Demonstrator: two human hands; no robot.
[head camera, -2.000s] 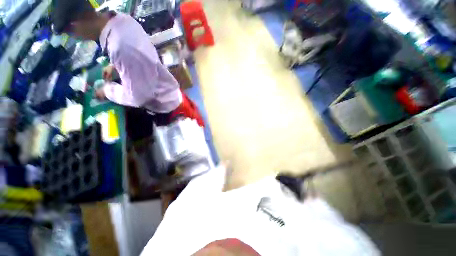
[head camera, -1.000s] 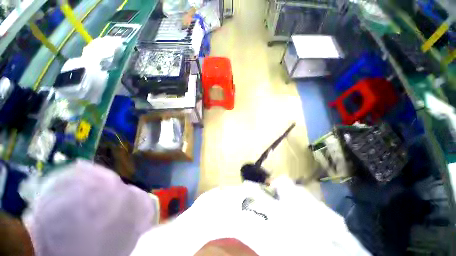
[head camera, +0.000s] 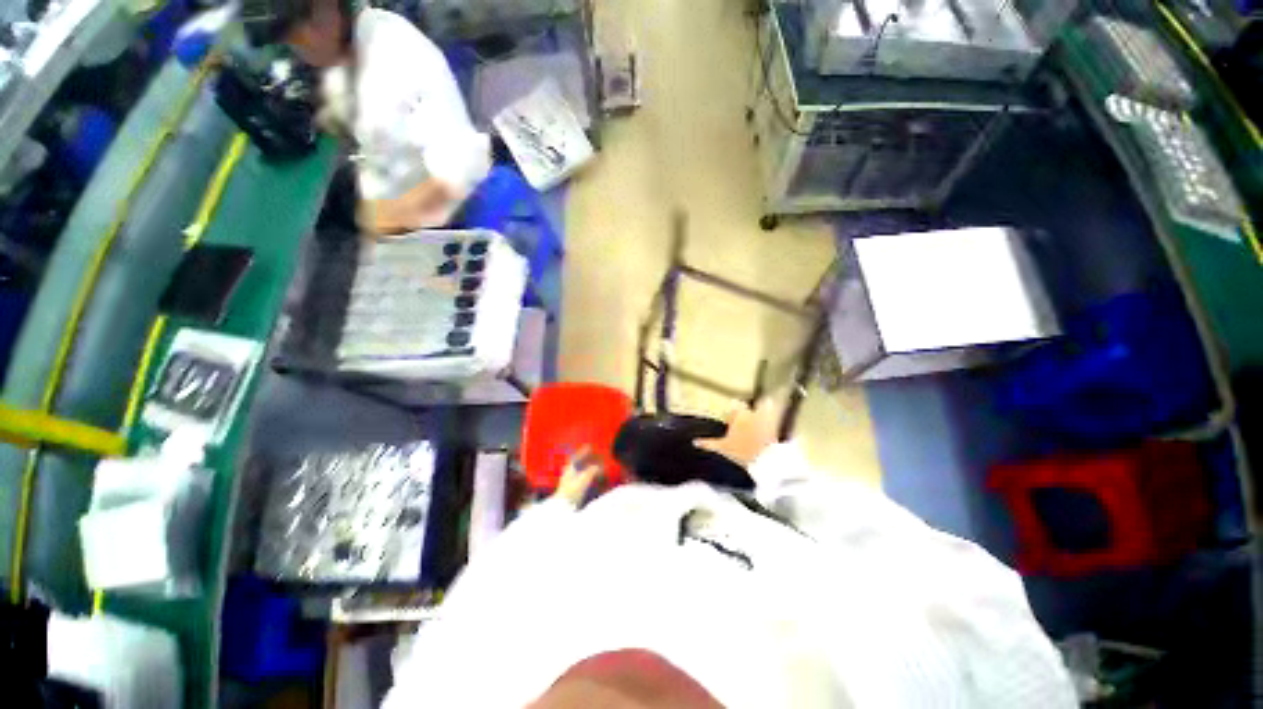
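A round stool with a black seat (head camera: 668, 447) and thin dark legs is held in front of my body, tilted, with its legs pointing forward over the aisle. My right hand (head camera: 752, 434) grips it at the right side of the seat, its fingers partly hidden. My left hand (head camera: 578, 478) is small and blurred at the near edge of a red plastic stool (head camera: 571, 423). Whether it holds or only overlaps that stool does not show.
A person in white (head camera: 416, 125) is at the left bench (head camera: 277, 249). A cart with a white tray of parts (head camera: 416, 305) stands left of the aisle. A white-topped box (head camera: 949, 288), a wheeled rack (head camera: 887, 159) and another red stool (head camera: 1108, 506) are on the right.
I have moved forward along the aisle. The round stool's legs now show more fully, pointing ahead. My left hand has come into view beside a red stool.
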